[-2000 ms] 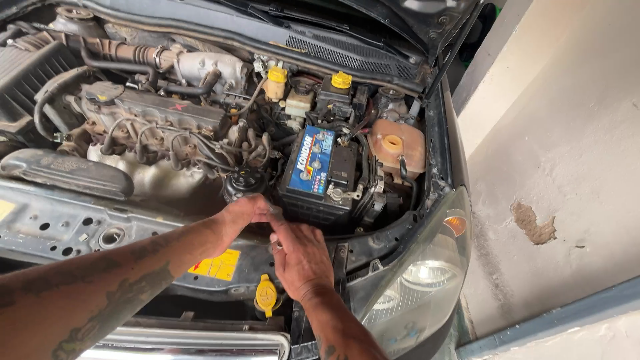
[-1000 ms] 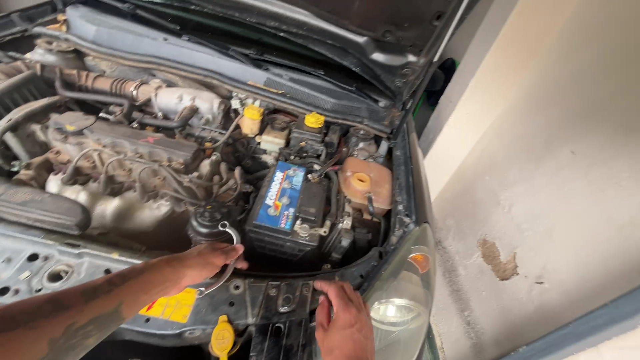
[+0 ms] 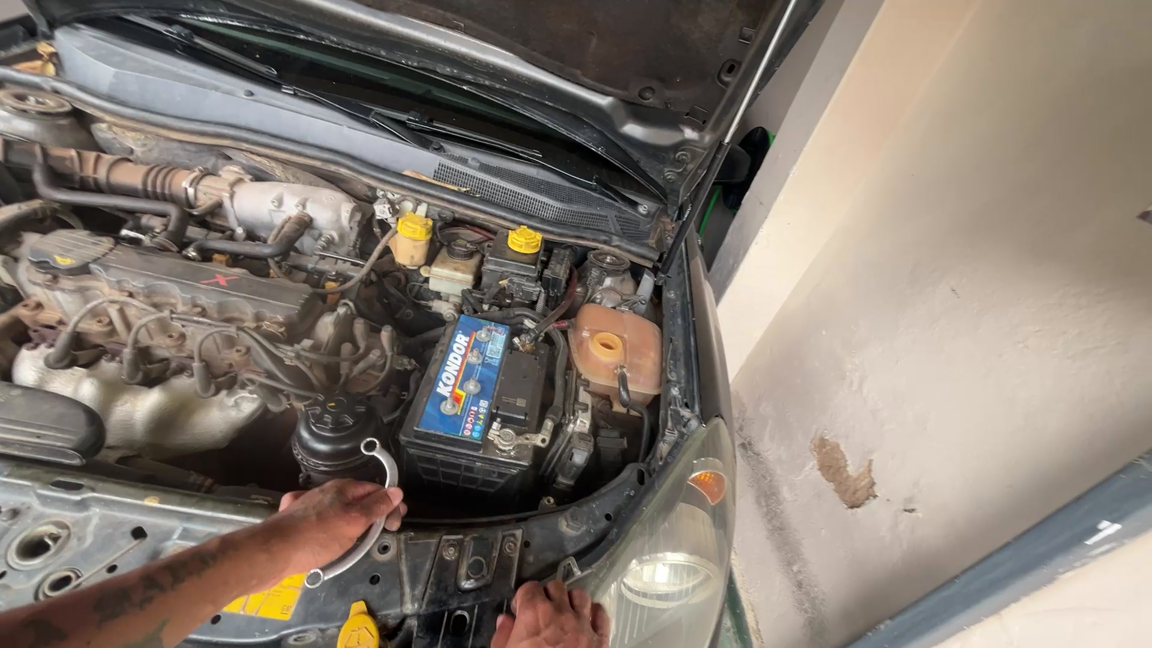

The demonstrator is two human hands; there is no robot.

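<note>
My left hand point(image 3: 337, 522) grips a curved, half-moon box-end wrench point(image 3: 382, 531) around its middle, above the front crossmember and just in front of the black power steering reservoir point(image 3: 335, 427). One ring end points up beside the reservoir, the other down over the crossmember. My right hand point(image 3: 553, 616) rests with bent fingers at the front edge, beside the headlight point(image 3: 670, 567); no tool shows in it, and its lower part is cut off by the frame. Between the reservoir and the coolant tank point(image 3: 618, 360) sits the Kondor car battery point(image 3: 481, 396), a cable clamp point(image 3: 510, 438) on its front terminal.
The engine point(image 3: 180, 279) with its spark plug leads fills the left. A yellow-capped reservoir point(image 3: 413, 238) stands behind the battery. The raised hood point(image 3: 576, 54) is overhead, held by a prop rod point(image 3: 763, 67). A yellow cap point(image 3: 358, 627) lies low at the front; a wall point(image 3: 945, 360) is at the right.
My hands, close together in front of the battery two seconds ago, are now apart. The right hand has moved away to the right, near the headlight. The wrench now shows plainly in my left hand.
</note>
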